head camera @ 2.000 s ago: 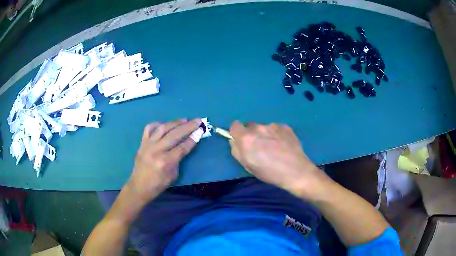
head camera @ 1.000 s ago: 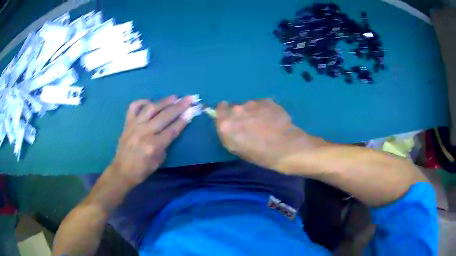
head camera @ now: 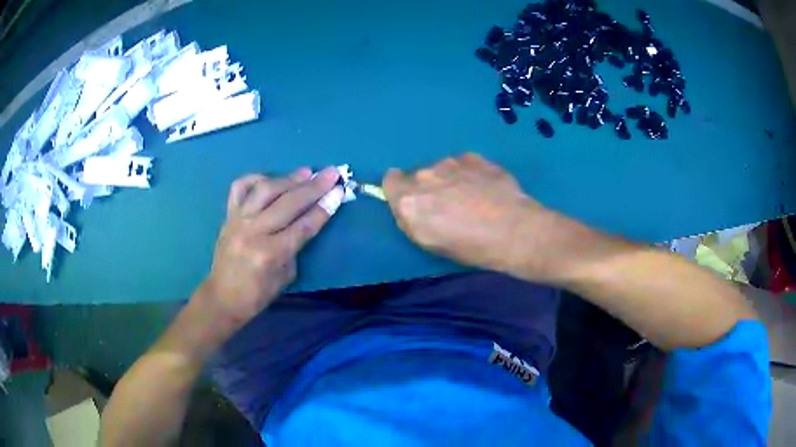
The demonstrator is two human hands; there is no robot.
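My left hand [head camera: 266, 223] holds a white plastic housing [head camera: 347, 185] at the middle of the bench, near its front edge. The fingers cover most of it; only its end with dark openings shows. My right hand [head camera: 458, 209] grips a hand tool with a pale yellow handle [head camera: 373, 190]. Its thin dark tip is at the housing's exposed end. Whether a black part sits in the housing cannot be told. A loose heap of white housings [head camera: 105, 113] lies at left. A heap of small glossy black parts [head camera: 567, 65] lies at right.
The green-blue bench [head camera: 375, 87] has a pale rail along its far edge. Off the bench at lower right lies yellow and white crumpled material [head camera: 724, 253]. A brown cardboard box [head camera: 74, 410] stands on the floor at lower left.
The camera view has shifted, so heaps and hands appear higher in the picture. Both hands keep their hold; the right forearm lies more sideways and the tool stays at the housing's end.
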